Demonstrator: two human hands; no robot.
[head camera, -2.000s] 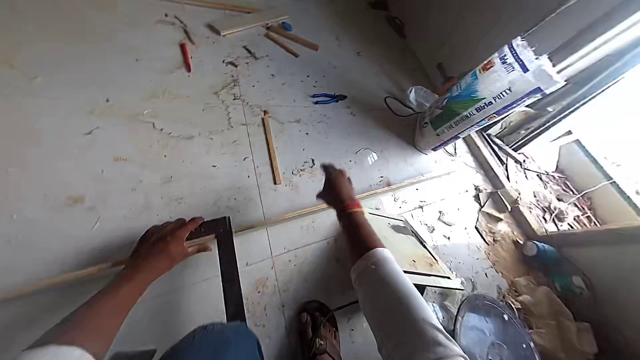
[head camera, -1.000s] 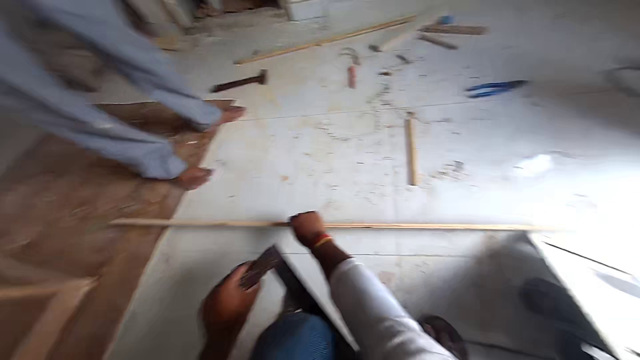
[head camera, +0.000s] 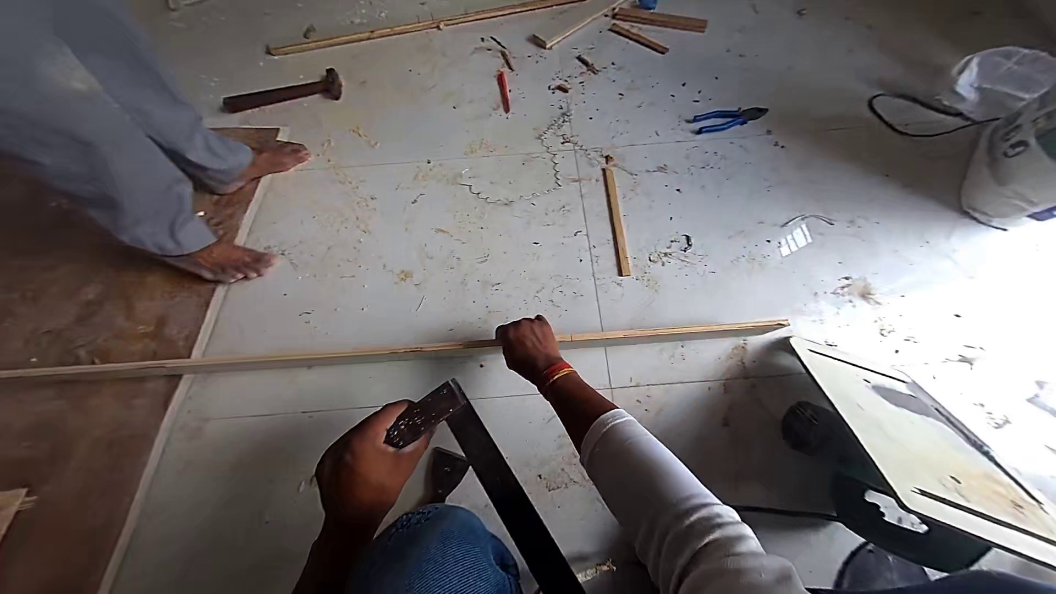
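Observation:
My right hand (head camera: 530, 346), with a red and yellow thread at the wrist, grips a long thin wooden strip (head camera: 355, 355) that runs across the floor and over the edge of a brown board at the left. My left hand (head camera: 367, 470) holds a dark try square (head camera: 425, 414) by its short arm. The square's long blade (head camera: 511, 495) slants down past my knee. Between my hands and the far clutter, a short wooden strip (head camera: 617, 221) lies on the tiles.
At the left a person (head camera: 124, 124) stands barefoot on the brown board (head camera: 91, 297). A hammer (head camera: 285, 92), a red marker or pencil (head camera: 503, 91), blue-handled pliers (head camera: 730, 119) and wood offcuts (head camera: 660, 19) lie ahead. A machine with a flat metal plate (head camera: 916, 437) stands at the right, near a bag (head camera: 1011, 165).
My right hand has come to grip the long strip, which was beside it two seconds ago. My left hand has raised the square from the floor. The view has swung left, showing the standing person.

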